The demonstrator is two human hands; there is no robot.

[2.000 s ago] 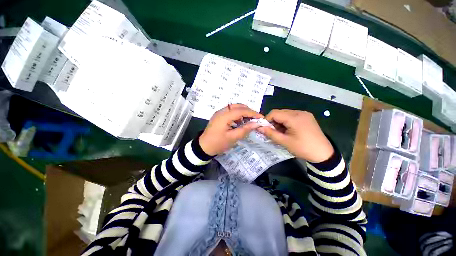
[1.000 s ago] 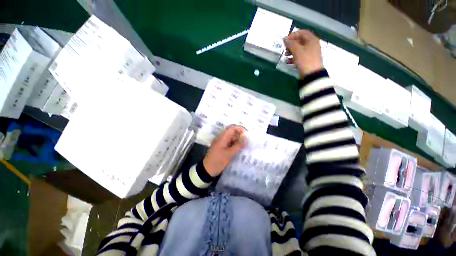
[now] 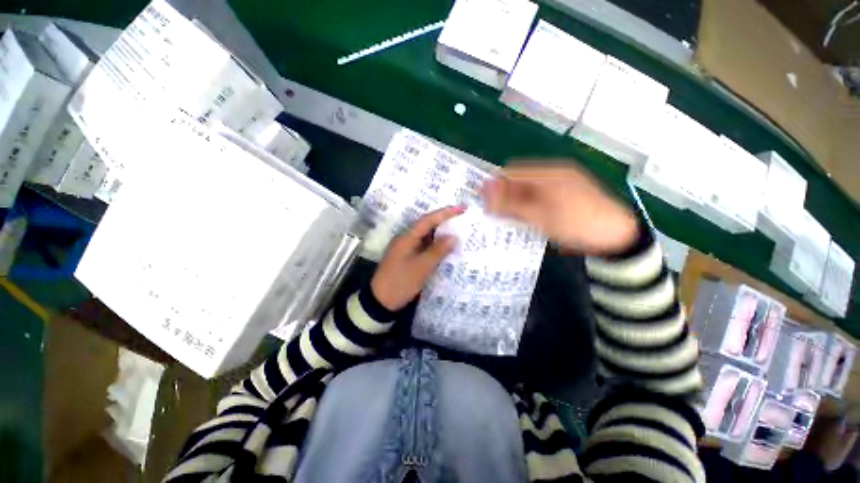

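Observation:
My left hand (image 3: 414,260) holds a barcode sticker sheet (image 3: 481,291) by its upper left edge, thumb and finger on it. My right hand (image 3: 556,206) is blurred above the sheet's upper right part, fingers toward the sheet; whether it pinches anything cannot be seen. A second label sheet (image 3: 412,181) lies behind, on the black worktop and its metal edge, partly under the held sheet. White product boxes (image 3: 554,74) stand in a row on the green conveyor belt (image 3: 377,104).
Large white cartons (image 3: 217,247) lean in a stack at left. Window packs (image 3: 745,325) with pink and dark shapes stand on brown cardboard at right. A waste carton (image 3: 80,382) with white paper is at lower left.
A second ago my right hand was at a product box on the belt; it has come back to the held sheet. My left hand keeps hold of the sheet.

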